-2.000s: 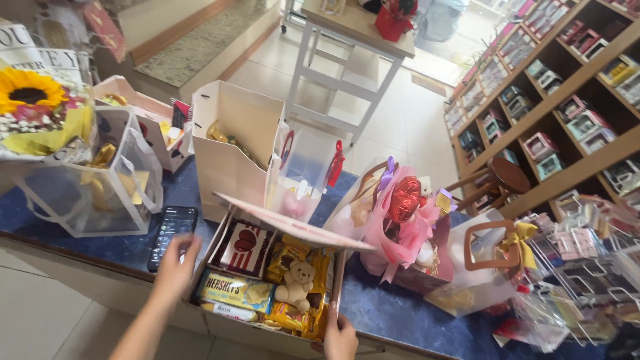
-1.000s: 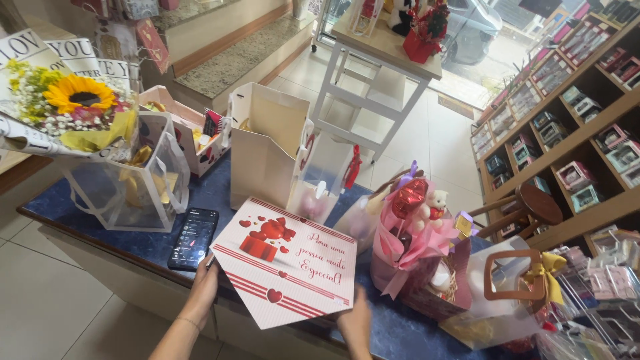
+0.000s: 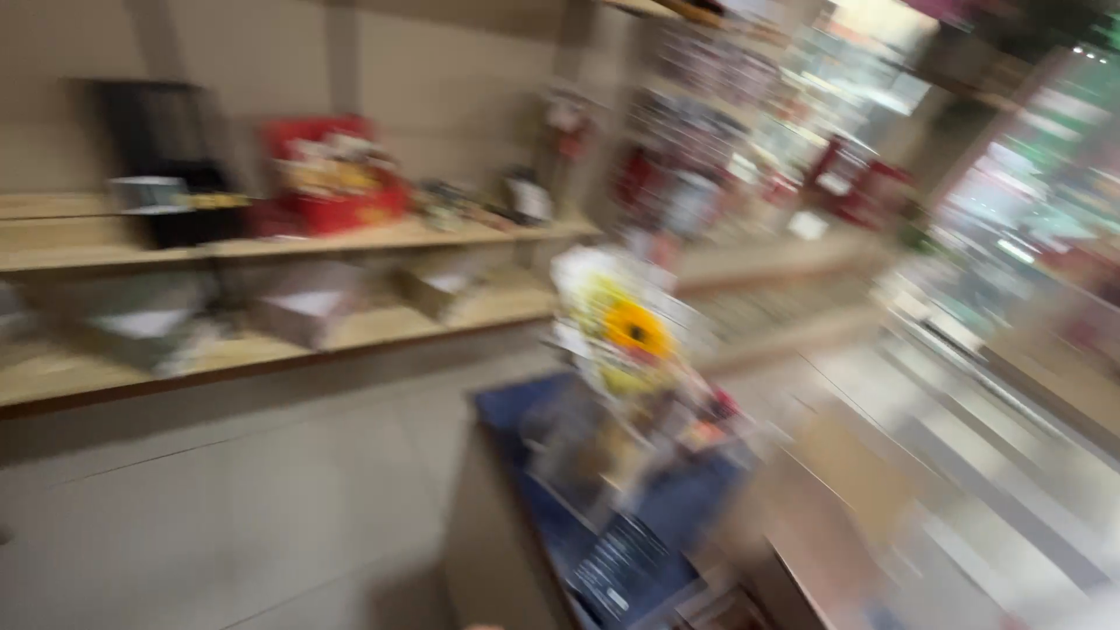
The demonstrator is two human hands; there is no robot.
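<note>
The whole view is blurred. Only a small bit of my left hand [image 3: 483, 626] shows at the bottom edge, left of the counter; what it touches is hidden. My right hand is out of view. On the blue countertop [image 3: 691, 494] lies a phone [image 3: 618, 567] with a lit screen. Behind it stands a clear gift bag [image 3: 569, 455], and beyond that a sunflower bouquet [image 3: 636, 331] in white wrapping. Part of a cardboard gift box [image 3: 731, 608] is at the lower edge, too smeared to tell whether it is open.
Wooden shelves [image 3: 490, 229] along the left wall hold a red gift box [image 3: 337, 179], a black box [image 3: 166, 166] and several wrapped items. A tall pale box [image 3: 849, 464] stands on the counter's right. Tiled floor [image 3: 289, 490] lies left of the counter.
The view has swung strongly left toward the wall shelves. Both hands were at the gift box one second ago; now only a bit of one shows.
</note>
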